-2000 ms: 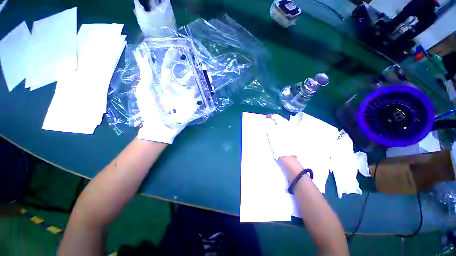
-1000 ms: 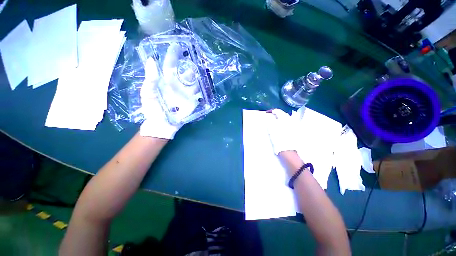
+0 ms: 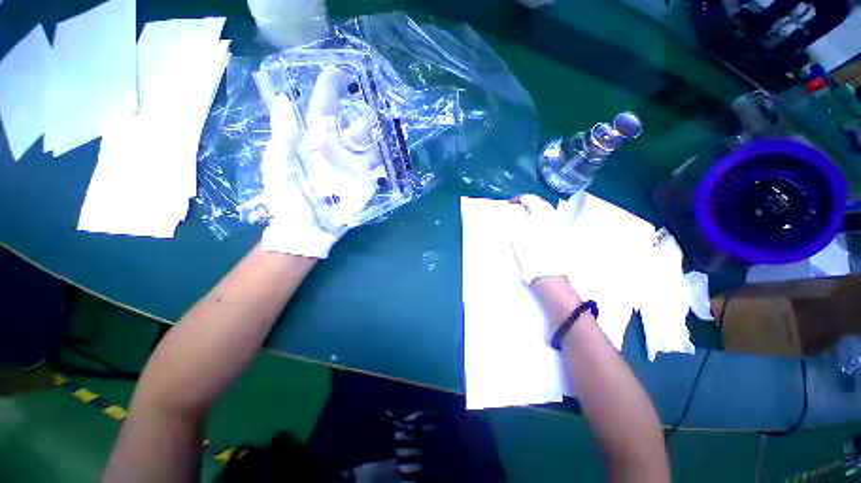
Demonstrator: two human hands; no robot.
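Observation:
A clear plastic housing with dark spots and a round part in its middle lies over a crinkled clear plastic bag. My left hand, in a white glove, holds the housing from behind; its fingers show through the clear plastic. My right hand, also gloved in white, rests on the white sheets. Its fingers blend into the white paper, so whether it grips a sheet is unclear. A small reddish spot shows at its fingertips.
A clear dispenser bottle stands behind the right sheets. A fan with a purple ring and a brown cardboard box are at the right. More white sheets lie at the left. A whitish container stands behind the bag.
The camera view has shifted slightly, moving the fan and bottle up and right in the picture. My left hand still holds the housing, and my right hand stays on the sheets.

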